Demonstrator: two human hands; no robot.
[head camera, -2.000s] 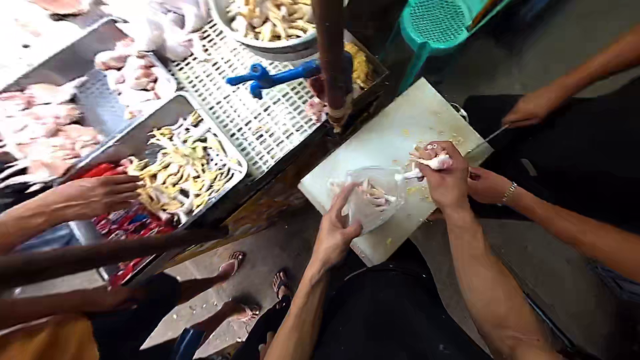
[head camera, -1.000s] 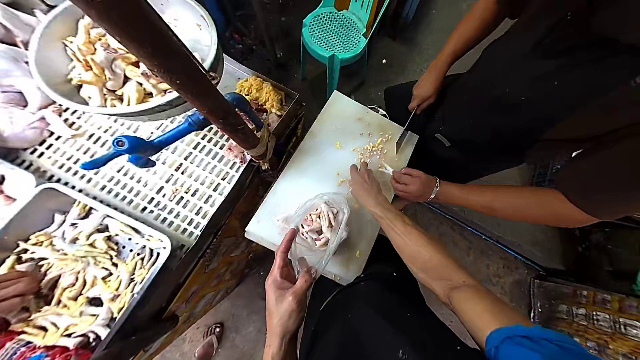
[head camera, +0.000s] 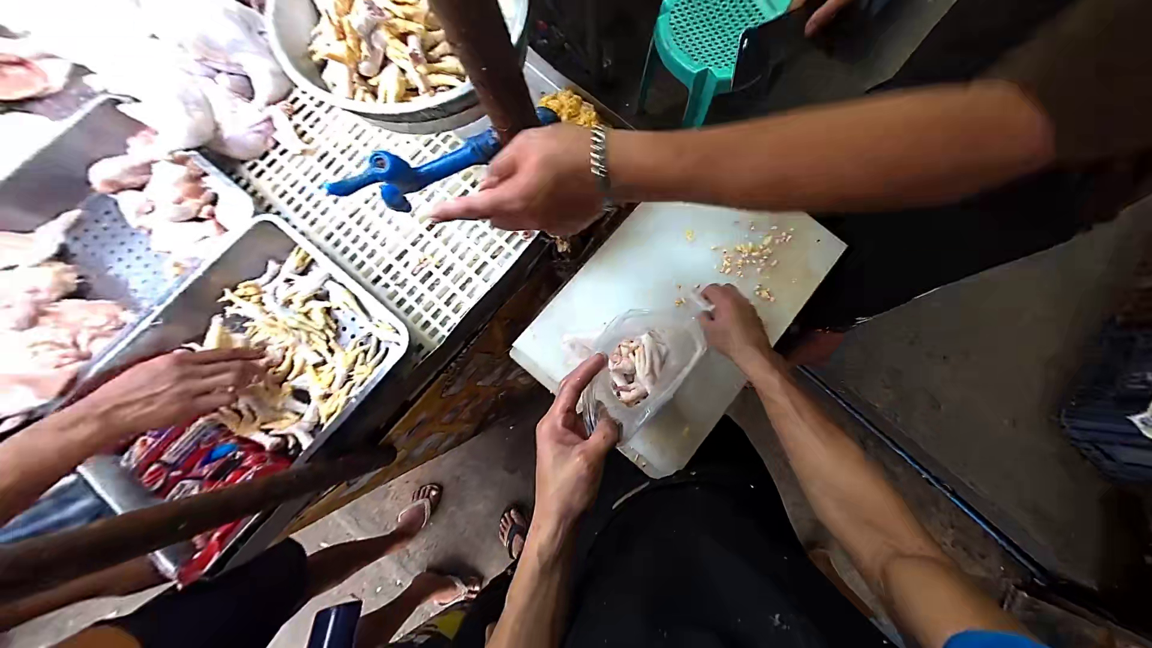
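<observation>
A clear plastic bag (head camera: 670, 360) with pale chicken feet (head camera: 637, 364) inside lies over the near part of a white cutting board (head camera: 585, 297). My left hand (head camera: 576, 427) grips the bag's left edge between thumb and fingers. At the bag's right side, my right hand (head camera: 731, 322) has its fingertips closed on a small whitish piece, either bag film or a chicken foot; which one I cannot tell. Small yellowish scraps (head camera: 751, 254) are scattered on the board's far part.
Another person's arm (head camera: 810, 144) with a metal bracelet reaches across above the board. Left are a white slatted surface (head camera: 396, 252), a blue tap (head camera: 418, 173), a brown pole, a bowl and a tray (head camera: 396, 333) of chicken feet, with another hand (head camera: 180, 382) over it. A green plastic stool (head camera: 711, 40) stands behind.
The co-worker's braceleted hand has left the board and now extends left over the slatted surface. My right hand has moved from the scraps towards the bag. The knife seen earlier is out of sight.
</observation>
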